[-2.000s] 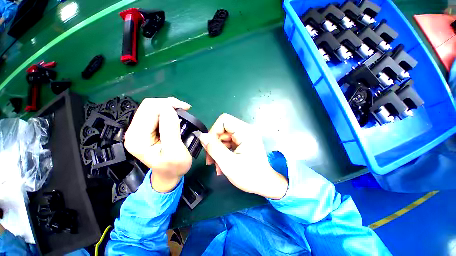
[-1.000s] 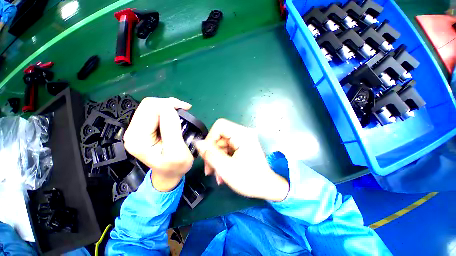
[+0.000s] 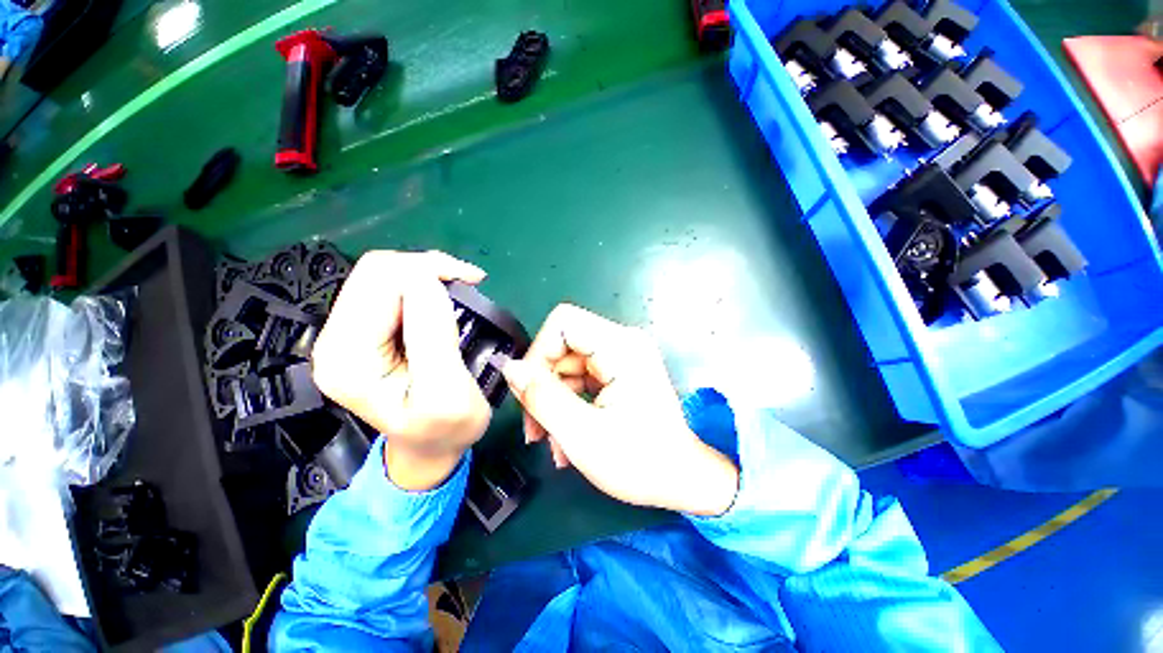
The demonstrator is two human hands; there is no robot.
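My left hand (image 3: 402, 357) grips a black fork housing (image 3: 482, 334) above the green bench, its open side turned to the right. My right hand (image 3: 610, 402) is at the housing's right side, thumb and forefinger pinched at its slot. Something small and pale shows at these fingertips; I cannot tell whether it is a separate part. A loose bracket piece (image 3: 495, 495) lies just below my hands. A pile of loose black moulded parts (image 3: 262, 351) lies left of my left hand, partly hidden by it.
A blue parts bin (image 3: 848, 242) at the right holds rows of black forks with bright ends. A black tray (image 3: 191, 421) with a clear plastic bag (image 3: 64, 376) is at the left. Red-and-black handle units (image 3: 300, 109) and small black components (image 3: 520, 66) lie on the far line.
The handle units and small components on the far line have shifted left, and another red-and-black piece has entered by the bin. My right fingertips have moved slightly at the housing; my left hand keeps its grip.
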